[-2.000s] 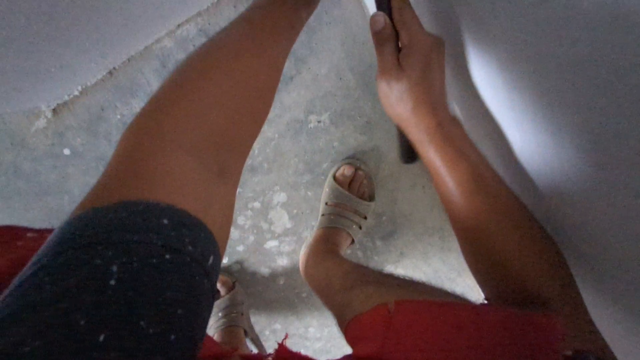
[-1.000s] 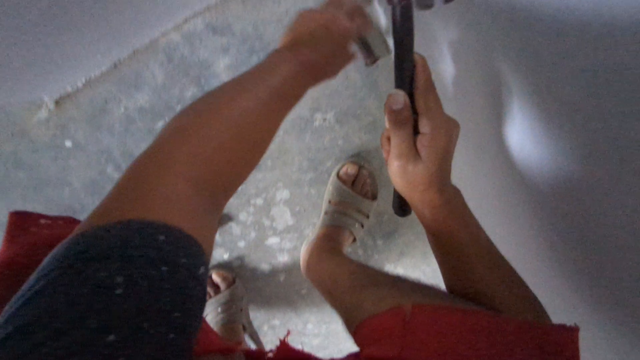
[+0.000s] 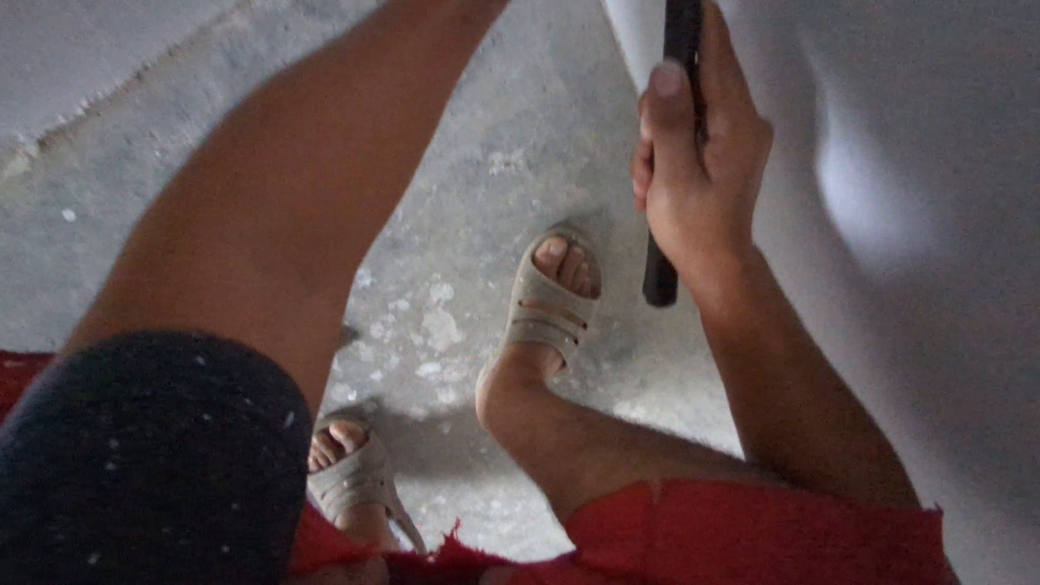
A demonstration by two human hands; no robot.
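Note:
My right hand (image 3: pixel 707 154) is closed around a dark, slender handle (image 3: pixel 660 276), its thumb lying along the front. The handle runs nearly upright; its rounded lower end shows below the fist, and its top passes out of view at the upper edge, so what it belongs to is hidden. My left forearm (image 3: pixel 301 154) reaches up and away past the top edge, and the left hand lies outside the view.
A grey concrete floor (image 3: pixel 439 325) with white spots lies below. My feet wear beige slide sandals (image 3: pixel 540 313). A pale, smooth surface (image 3: pixel 918 187) rises close on the right; another pale surface (image 3: pixel 97 49) with a rough lower edge stands at upper left.
A second ago my left hand showed near the handle's top with a small blurred object in it; now it is past the top edge. My right hand, still on the handle, has moved up slightly.

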